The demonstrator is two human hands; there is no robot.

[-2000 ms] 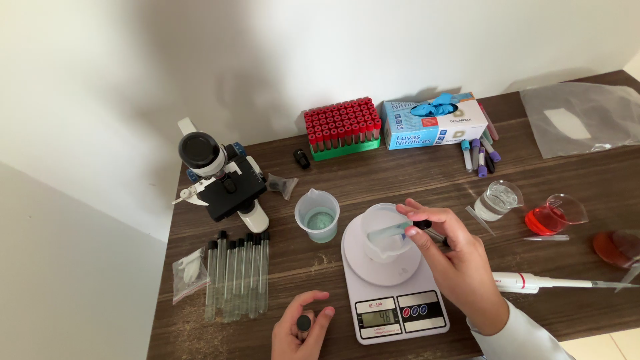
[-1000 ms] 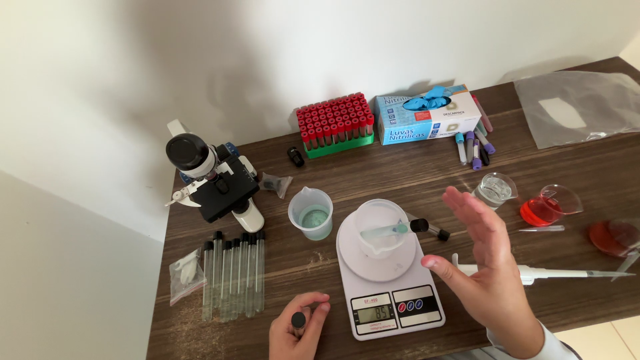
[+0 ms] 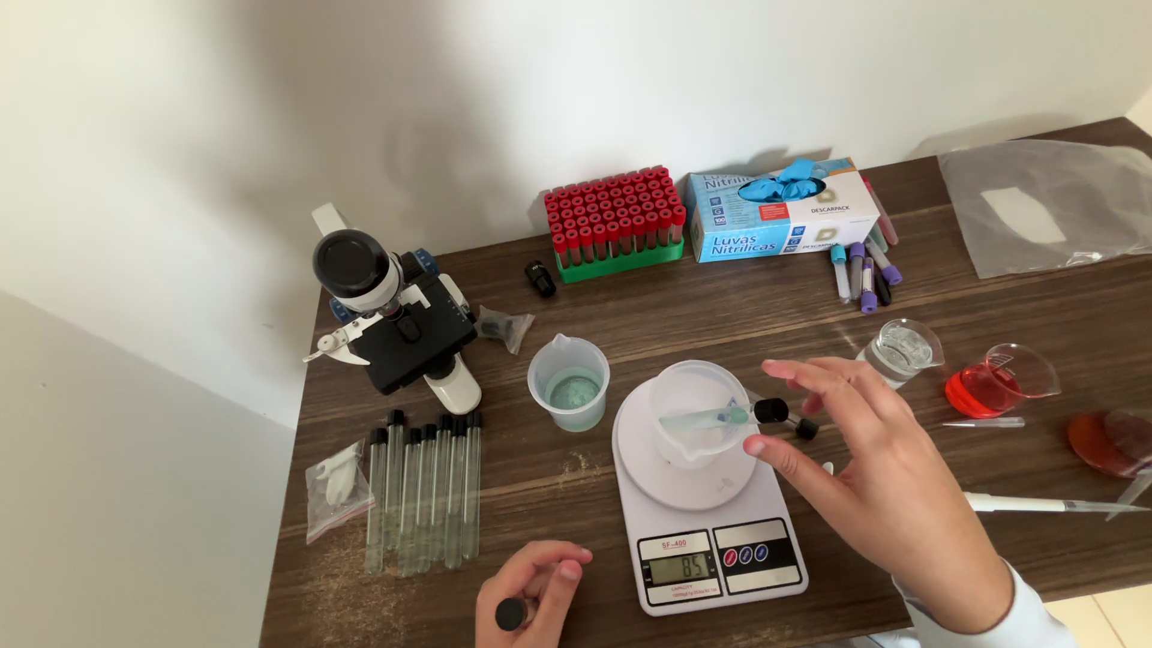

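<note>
A white digital kitchen scale carries a clear plastic beaker. A black-capped tube with blue-green liquid lies tilted in that beaker, its cap over the rim. My right hand hovers beside the cap, fingers apart, holding nothing. My left hand, left of the scale, is closed around a black-capped tube, mostly hidden by the fingers. Another black cap shows behind the beaker. A second plastic beaker with greenish contents stands left of the scale.
A microscope, capped glass tubes and a small plastic bag are at the left. Behind stand a rack of red-capped tubes and a nitrile glove box. At the right are glass beakers and a pipette.
My right hand has let go of the tube, which now rests in the beaker on the scale, and has drawn back to the right. My left hand still holds its tube.
</note>
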